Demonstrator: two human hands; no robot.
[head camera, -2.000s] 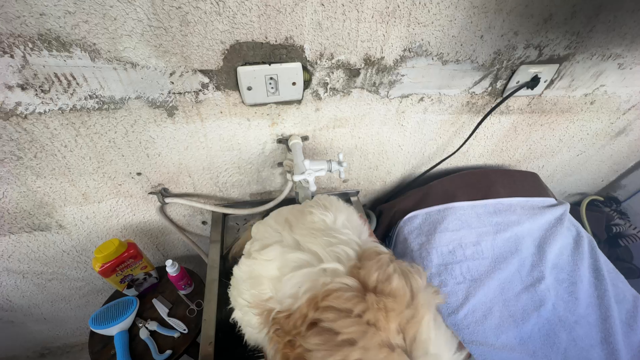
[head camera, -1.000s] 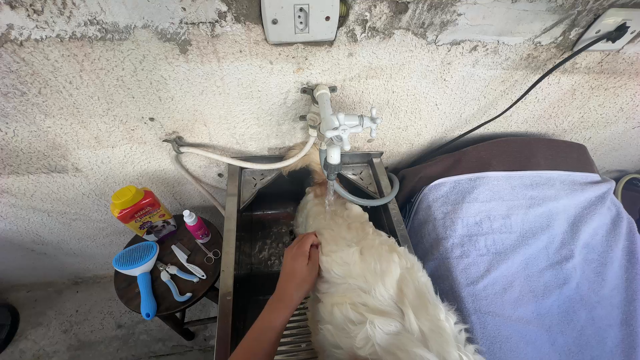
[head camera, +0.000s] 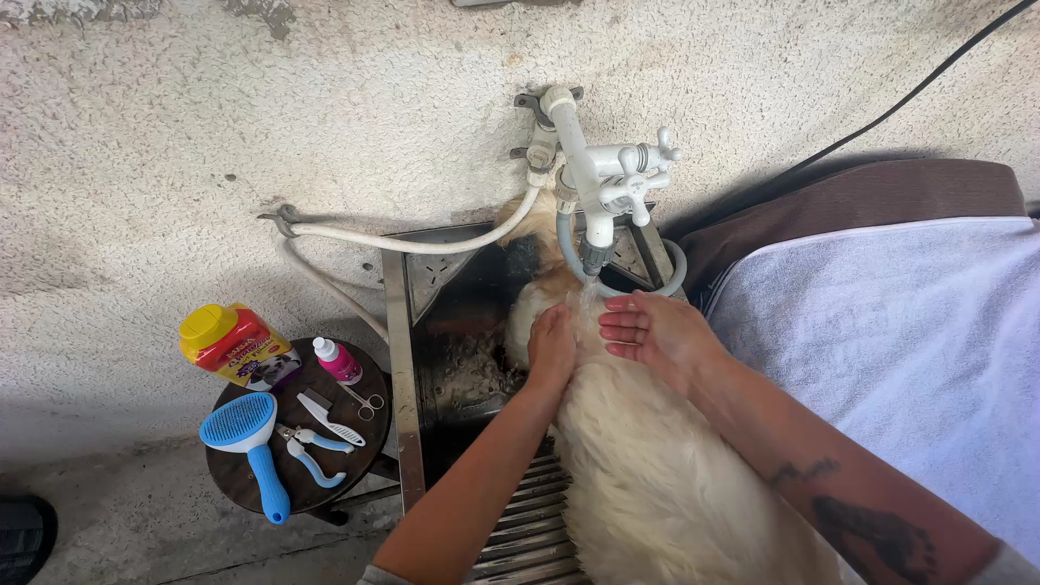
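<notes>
A long-haired cream dog (head camera: 650, 455) stands in a metal sink (head camera: 400, 366), its head end toward the wall under the white plastic tap (head camera: 600, 223). Water runs from the tap's grey nozzle (head camera: 595, 258) onto the fur at its neck. My left hand (head camera: 554, 345) rests against the left side of the neck, holding nothing. On the other side of the stream, my right hand (head camera: 658, 333) is spread, palm toward the water, with wet fingers apart and nothing in it.
A round dark stool (head camera: 236, 479) at left holds a blue slicker brush (head camera: 240, 418), nail clippers (head camera: 313, 455), a white comb (head camera: 331, 418), scissors (head camera: 366, 402), a pink bottle (head camera: 337, 361) and a yellow-lidded container (head camera: 240, 345). A lilac towel (head camera: 886, 349) lies at right. Hoses (head camera: 406, 244) run beside the tap.
My right hand has come into view beside the water. My left hand has moved up along the dog to its neck. Two seconds ago neither hand showed.
</notes>
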